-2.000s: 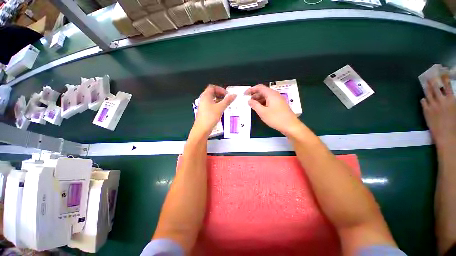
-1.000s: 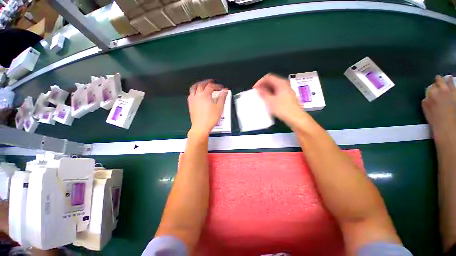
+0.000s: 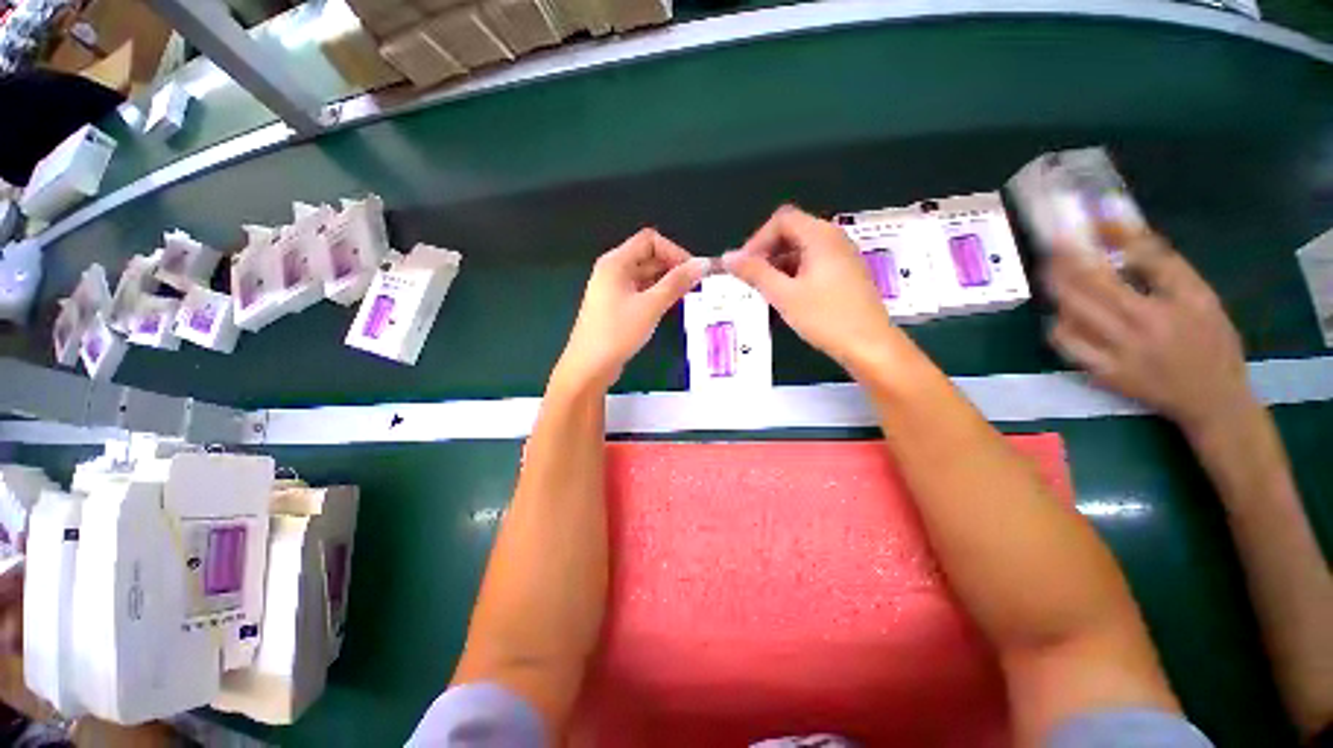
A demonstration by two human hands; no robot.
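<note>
A white retail box (image 3: 727,339) with a purple rectangle lies on the green belt, its lower end over the pale belt edge strip. My left hand (image 3: 632,310) pinches its top end at the left between thumb and fingertips. My right hand (image 3: 813,292) pinches the same top end at the right. The end flap is mostly hidden by my fingertips. Two more boxes lie side by side just right of my right hand, one partly behind it (image 3: 909,271) and one beyond it (image 3: 968,256).
A red foam mat (image 3: 819,585) lies under my forearms. Another person's hand (image 3: 1148,322) is on a blurred box at the right. Several boxes, some with raised flaps, stand on the belt at left (image 3: 293,271). Flat carton blanks (image 3: 146,585) are stacked near left. A metal post (image 3: 241,66) rises upper left.
The left-hand box and the turned white box are no longer seen as before; both my hands now pinch one box, purple side up. Belt boxes have shifted right. The other person's hand has reached in leftward.
</note>
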